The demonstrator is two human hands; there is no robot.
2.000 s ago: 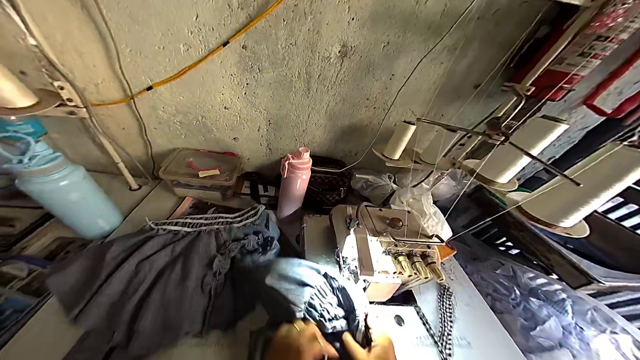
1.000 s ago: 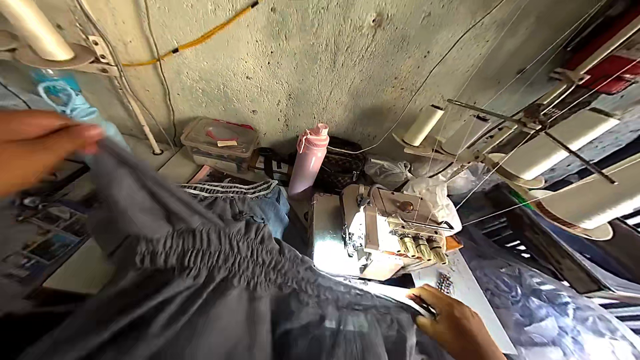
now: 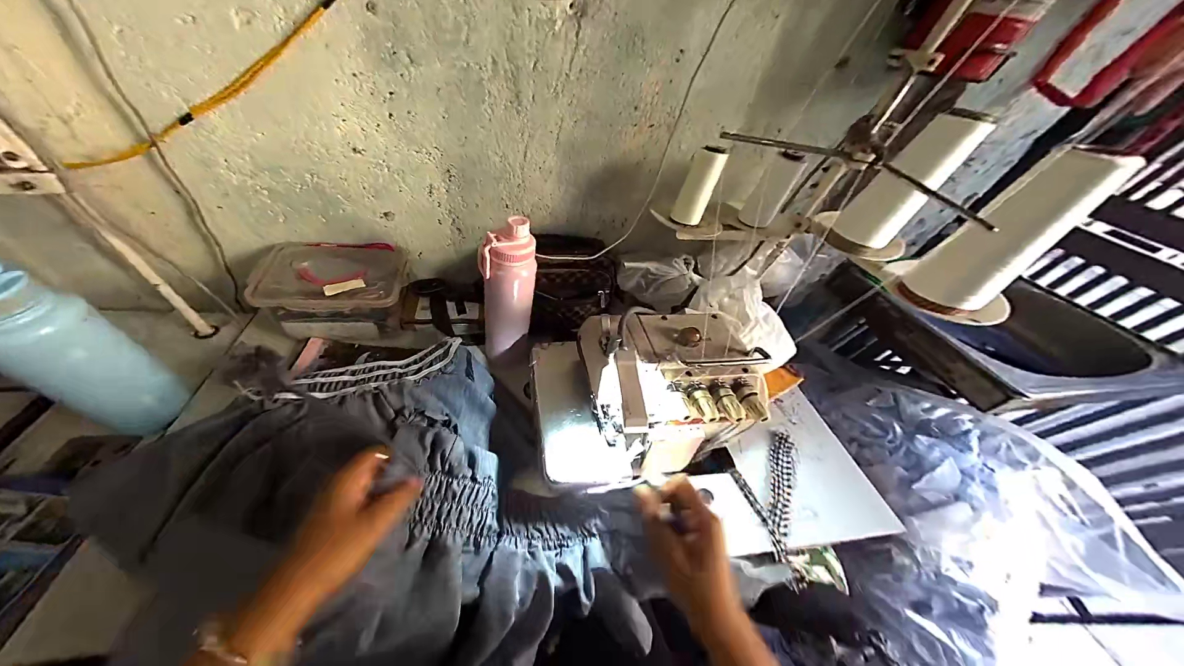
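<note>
A dark grey garment point(image 3: 518, 527) with a gathered elastic waistband lies across the front, its band running toward the lit overlock sewing machine point(image 3: 684, 370). Over the cloth at left is my left hand point(image 3: 356, 509), blurred, thumb and fingers apart. My right hand point(image 3: 680, 527) is at the band's right end, just in front of the machine; its fingers are curled around something small and dark, perhaps thread snips, which blur keeps unclear. More grey-blue garments with white-striped waistbands point(image 3: 379, 370) are heaped left of the machine.
A pink bottle point(image 3: 511, 287) stands behind the machine, beside a clear plastic box point(image 3: 324, 277). A blue bottle point(image 3: 83, 351) is at far left. Thread cones point(image 3: 1022, 227) rise on a stand at right, above a large clear plastic bag point(image 3: 962, 490). A checkered cord point(image 3: 782, 481) hangs over the table.
My left hand has come down from the upper left, where it held the cloth raised, to over the pile. The grey garment now lies lower, and my right hand is closer to the machine.
</note>
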